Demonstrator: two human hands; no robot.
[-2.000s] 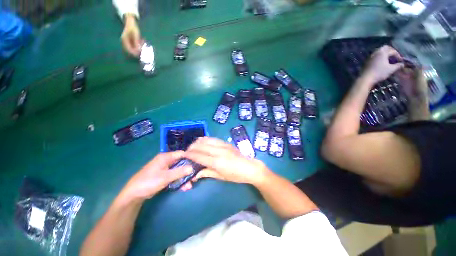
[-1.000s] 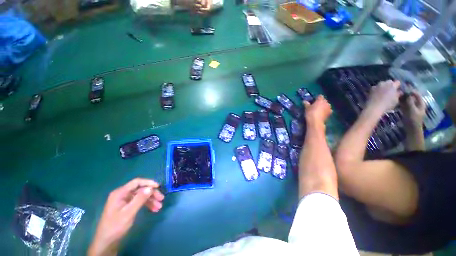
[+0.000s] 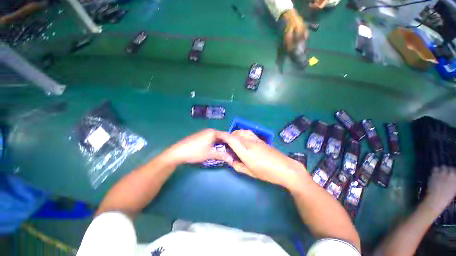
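My left hand (image 3: 200,145) and my right hand (image 3: 252,152) meet at the near side of the blue parts bin (image 3: 246,123), both closed around one phone unit (image 3: 215,156). Part of its silvery circuitry shows below my left fingers; the rest is hidden by the hands. My right hand covers much of the bin. Whether a small part is between the fingertips cannot be seen. Another phone unit (image 3: 208,111) lies flat just beyond the bin to the left. A cluster of phone units (image 3: 335,141) lies to the right of the bin.
Clear bagged parts (image 3: 98,138) lie at left. Spaced phones (image 3: 254,77) lie on the far strip near a yellow marker (image 3: 313,61). Another person's blurred hand (image 3: 295,32) reaches over that strip. At right, a neighbour's hand (image 3: 442,185) is over a black tray (image 3: 430,132).
The view has shifted, showing more of the left. My right hand has come back from the phone cluster, and both hands have come together on a phone unit by the bin.
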